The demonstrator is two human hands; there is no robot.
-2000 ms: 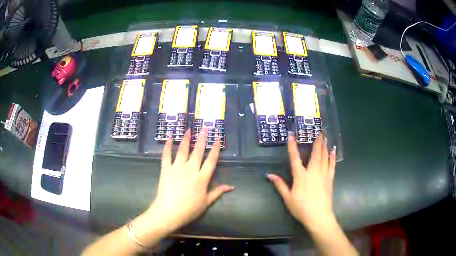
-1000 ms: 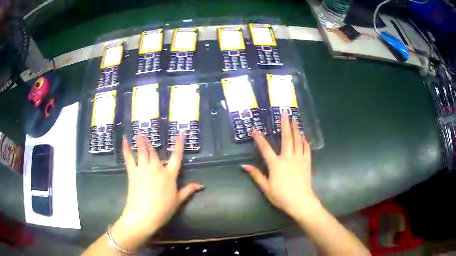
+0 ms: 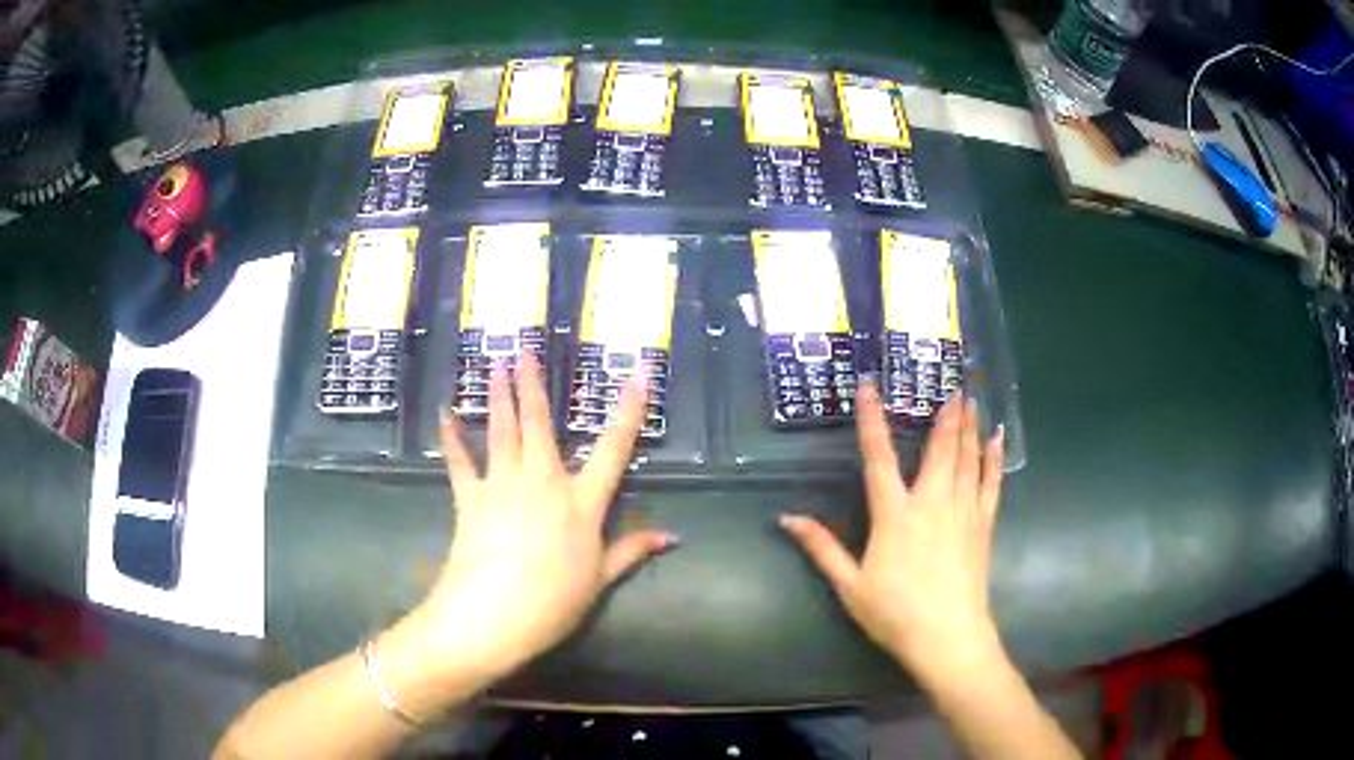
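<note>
A clear blister tray (image 3: 719, 451) lies on the green bench with several keypad phones in two rows, their screens glaring white in yellow frames. My left hand (image 3: 527, 512) is spread palm down at the tray's near edge, its fingertips over the keys of a front-row phone (image 3: 505, 290) and the phone beside it (image 3: 627, 297). My right hand (image 3: 928, 542) is spread too, its fingertips at the lower ends of the two right front phones (image 3: 802, 290) (image 3: 919, 297). Neither hand grasps anything.
At left are a smartphone (image 3: 155, 475) on white paper (image 3: 230, 446), a small carton (image 3: 48, 380), a red figure stand (image 3: 174, 208) and a fan (image 3: 60, 89). At right, a board (image 3: 1099, 186) holds a bottle (image 3: 1096, 45), a dark block (image 3: 1120, 131) and a blue object (image 3: 1238, 189).
The view shifted left, then back right. Compared with two seconds ago, my left fingertips are further left and higher, over the keys. My right hand stays by the two right front phones.
</note>
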